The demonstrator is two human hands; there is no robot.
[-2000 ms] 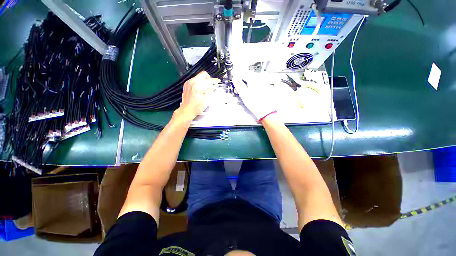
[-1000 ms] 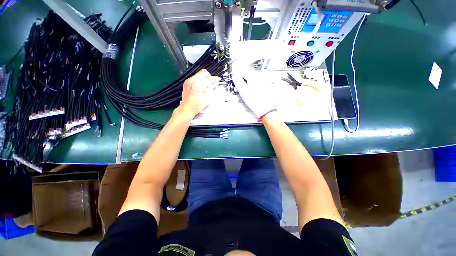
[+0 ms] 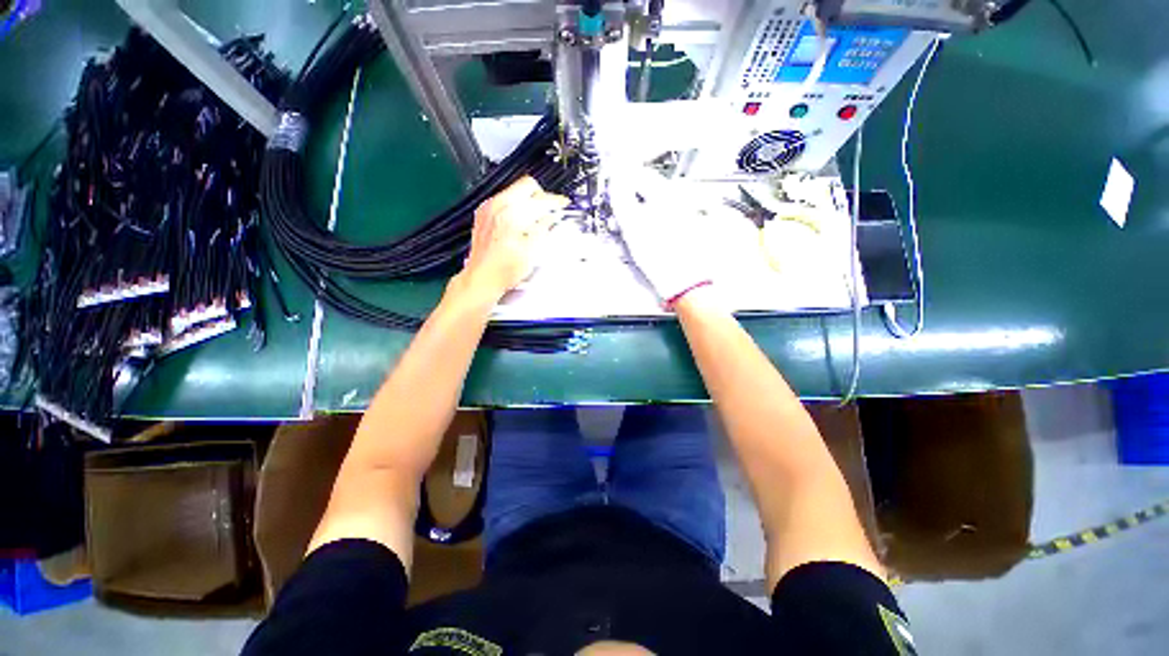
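Observation:
My left hand [image 3: 510,233], which looks bare, is at the left side of the work point on the white base plate [image 3: 577,290], fingers bent; what it holds is too small to tell. My right hand [image 3: 656,241], in a white glove, is on the other side, fingertips pointing up to the machine head [image 3: 573,103]. The fixture and the work between my fingertips are blurred and mostly hidden. A thick black cable bundle [image 3: 365,258] curves in from the left and passes behind my left hand. Bright-tipped cable ends [image 3: 571,341] lie at the board's front edge.
The control unit [image 3: 801,96] stands behind, to the right. Pliers [image 3: 756,206] lie on the board right of my glove. A black flat device [image 3: 885,250] with a white lead lies beyond the board. A tangled black cable pile [image 3: 148,205] covers the far left. The aluminium frame [image 3: 430,96] rises behind.
Both hands stay at nearly the same place under the machine head, with only slight finger shifts. The whole view has shifted very slightly.

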